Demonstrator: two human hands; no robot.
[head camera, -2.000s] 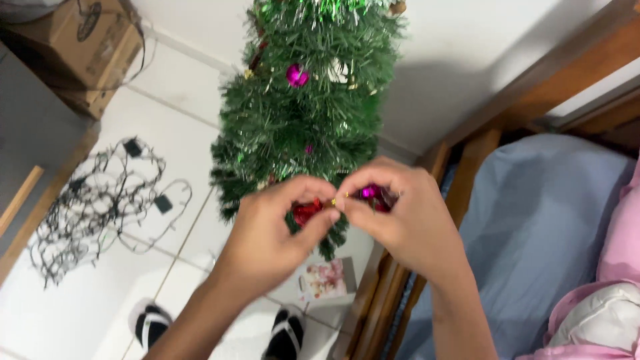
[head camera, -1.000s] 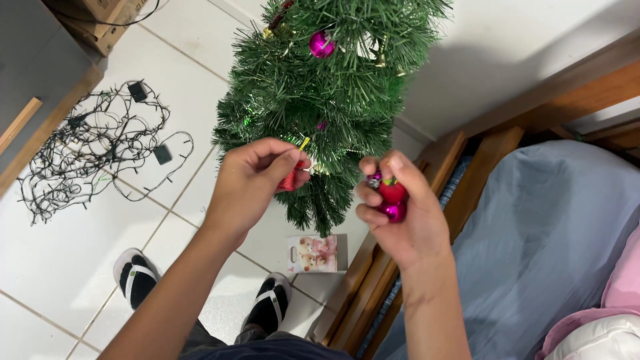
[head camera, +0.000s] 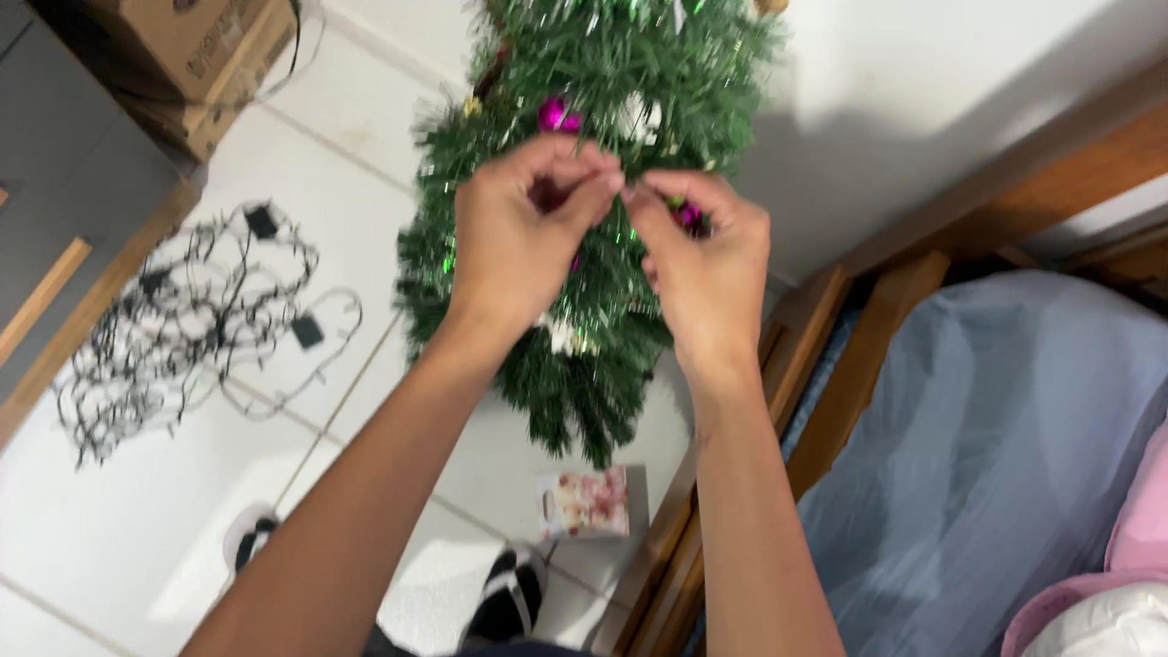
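An artificial Christmas tree with tinsel, a magenta bauble and white ornaments stands in the middle. Against its branches, my left hand pinches with thumb and forefinger; a dark red ornament shows partly inside its curled fingers. My right hand is just beside it, fingertips almost touching the left ones. Within the right palm sits a magenta ornament, mostly covered by the fingers. What lies between the fingertips is too small and blurred to tell.
A tangled string of lights lies on the tiled floor at left, near a grey drawer unit and a cardboard box. A small printed box lies below the tree. At right stands a wooden bed frame with a grey-blue cover.
One second ago my hands were apart, the left with a red ornament, the right with red and magenta ones. Now they have come together at the fingertips, in front of the branches.
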